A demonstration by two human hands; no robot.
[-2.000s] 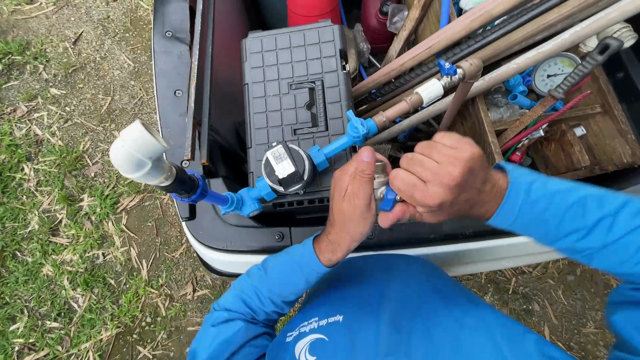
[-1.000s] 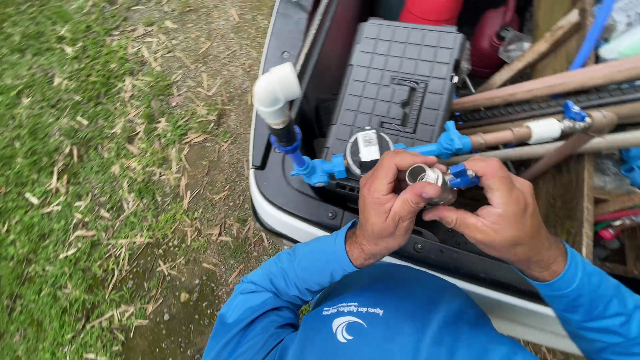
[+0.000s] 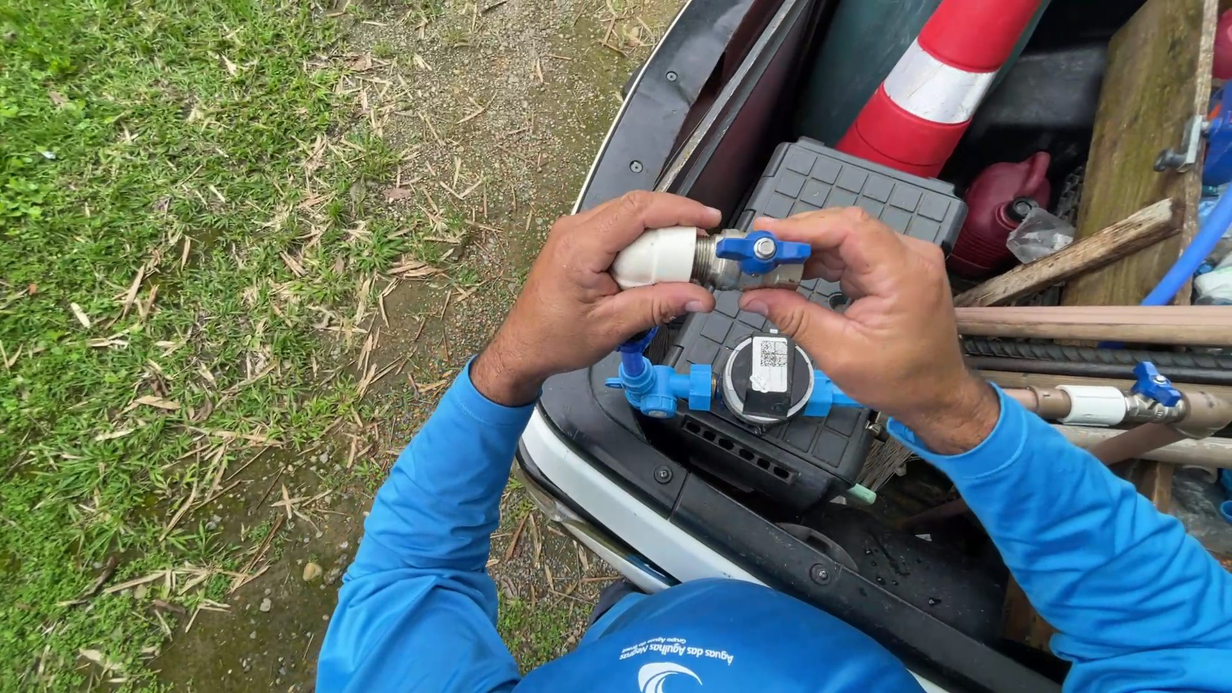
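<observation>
My left hand (image 3: 587,289) grips a white plastic pipe elbow (image 3: 658,258), which stands on the end of a blue pipe fitting (image 3: 635,361). Between thumb and fingers of my right hand (image 3: 866,308) is a metal ball valve (image 3: 756,260) with a blue butterfly handle. The valve's threaded end meets the elbow's mouth; how deep it sits I cannot tell. Just below my hands, a round water meter (image 3: 767,378) with blue couplings lies across a black plastic toolbox (image 3: 818,192). Brown pipe with a second blue-handled valve (image 3: 1155,393) runs off to the right.
The vehicle's rear edge (image 3: 731,534) curves below the toolbox. Behind it lie a red and white traffic cone (image 3: 938,87) and a dark red container (image 3: 996,212). Pipes (image 3: 1097,325) and wooden boards (image 3: 1126,154) fill the right side. Grassy ground (image 3: 192,289) is at left.
Both hands have moved to the white elbow, bringing the metal valve from near the water meter to the elbow's mouth. My left hand has left the valve and now grips the elbow.
</observation>
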